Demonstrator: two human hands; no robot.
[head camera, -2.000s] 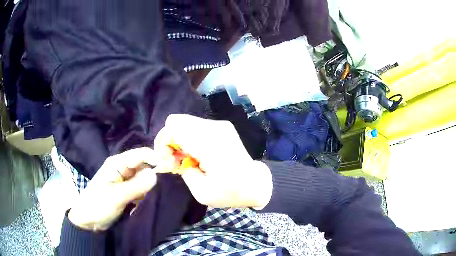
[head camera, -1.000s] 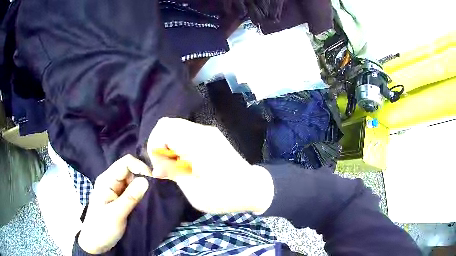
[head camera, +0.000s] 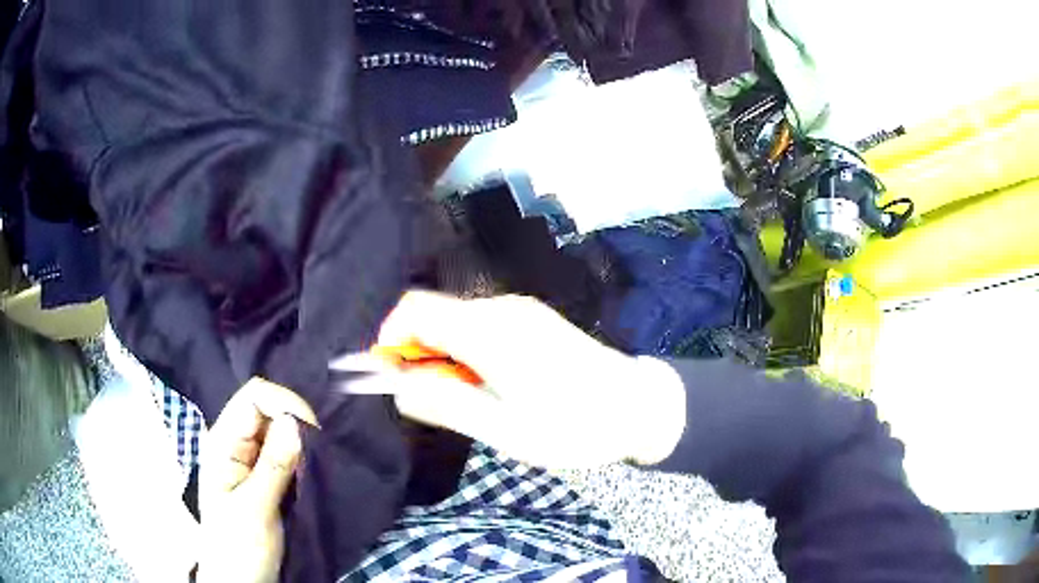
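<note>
The dark purple-black jacket (head camera: 228, 205) hangs down from the upper left over my lap. My left hand (head camera: 253, 473) is at the lower left, its thumb and index finger pinching the jacket's cloth. My right hand (head camera: 513, 382) holds the thread snips (head camera: 427, 362) with orange handles. Their silver blades point left over the jacket, a short way up and right of my left fingertips. The blades are blurred; whether they touch the cloth or any thread I cannot tell.
Navy pieces with white stitching (head camera: 433, 97) and whitish plastic bags (head camera: 627, 148) lie beyond the jacket. A dark bag of blue items (head camera: 678, 279) is right of centre. A silver-black motor (head camera: 837, 211) stands by a yellow box (head camera: 849, 336). A checked apron (head camera: 490, 518) covers my lap.
My right hand has moved right, away from my left fingertips, and the snips' blades now show. My left hand has shifted slightly down and left, still pinching the cloth.
</note>
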